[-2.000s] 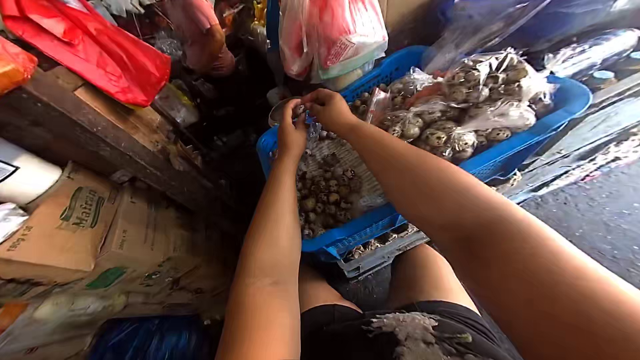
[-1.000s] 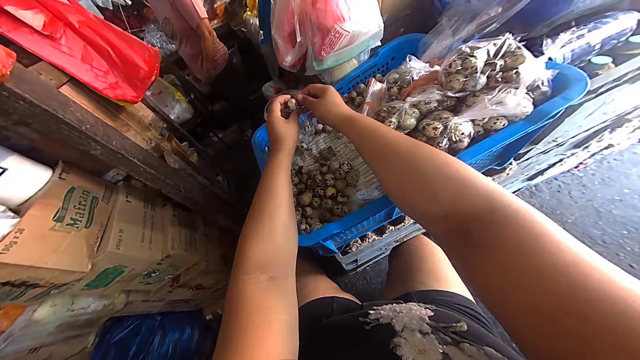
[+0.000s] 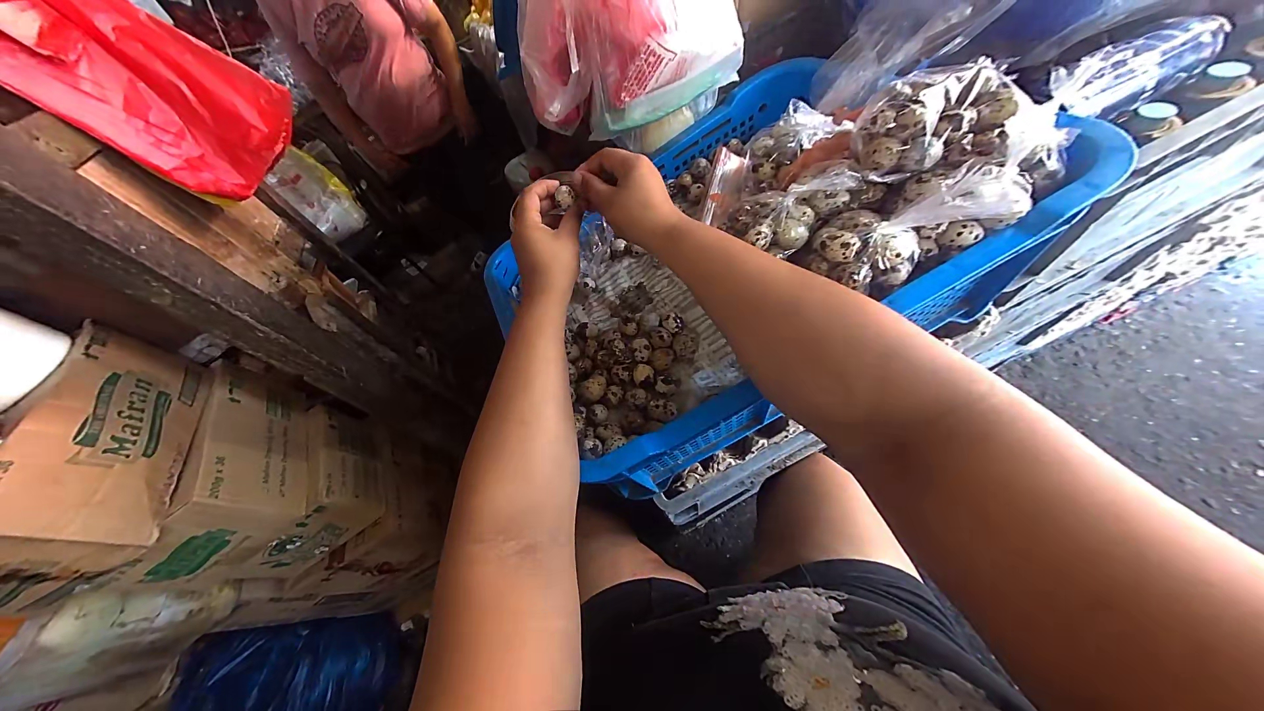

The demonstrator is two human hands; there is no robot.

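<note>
My left hand (image 3: 541,232) holds a speckled quail egg (image 3: 564,197) between its fingers, above the far left corner of a blue plastic basket (image 3: 681,441). My right hand (image 3: 624,193) is beside it, its fingertips meeting those of my left hand; whether they grip anything is hidden. Loose quail eggs (image 3: 642,375) lie in the near left part of the basket. Clear plastic bags of quail eggs (image 3: 859,232) fill its right part. Below my hands, a bit of clear plastic (image 3: 595,247) lies at the loose eggs' edge.
A grey crate (image 3: 741,484) stands under the basket. Cardboard boxes (image 3: 247,464) are stacked at the left below a wooden ledge (image 3: 178,257) with a red plastic bag (image 3: 148,89). Another person (image 3: 370,69) in a pink shirt is beyond. Plastic bags (image 3: 632,59) hang behind the basket.
The egg in my left hand now shows clearly. Both hands stay together over the basket's far left corner. The other person in pink shows more fully.
</note>
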